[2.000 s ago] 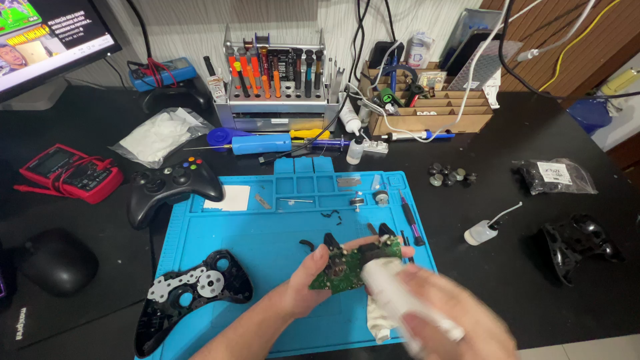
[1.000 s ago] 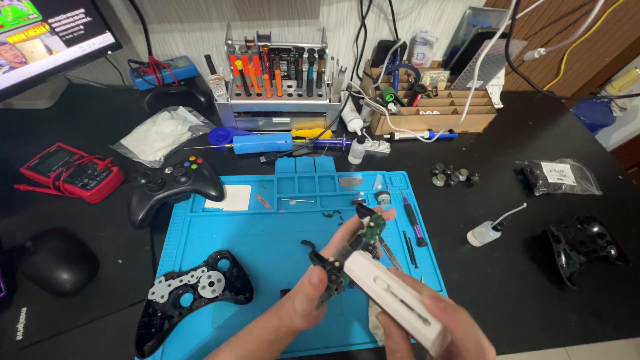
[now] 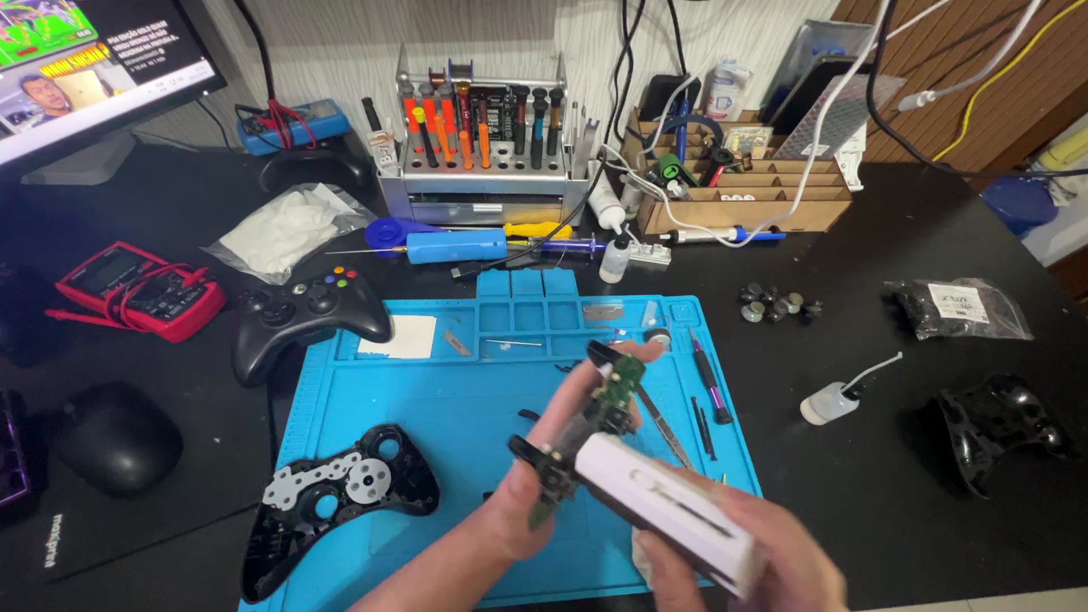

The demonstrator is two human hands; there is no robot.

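Above the blue silicone work mat [image 3: 408, 408], my left hand [image 3: 531, 467] holds a green game-controller circuit board [image 3: 625, 382] on edge, with its black trigger parts facing up and left. My right hand [image 3: 765, 544] grips a white box-shaped device [image 3: 671, 510] with a dark slot along its side; its far end is against or very near the board. Some pale cloth or paper [image 3: 642, 557] shows under my right fingers. On the mat's left lies an opened black controller shell [image 3: 340, 501] with grey rubber pads inside.
An assembled black controller [image 3: 310, 314] overlaps the mat's upper left corner. Tweezers [image 3: 665, 425] and a purple-handled screwdriver [image 3: 710, 378] lie on its right. Beyond are a dropper bottle [image 3: 829, 404], another black shell [image 3: 1003, 433], thumbsticks [image 3: 778, 303], a red multimeter [image 3: 140, 289] and a screwdriver rack [image 3: 484, 161].
The board has turned from lying fairly flat to standing on edge in my left hand. The white device, blurred two seconds ago, has been turned so its slotted side shows.
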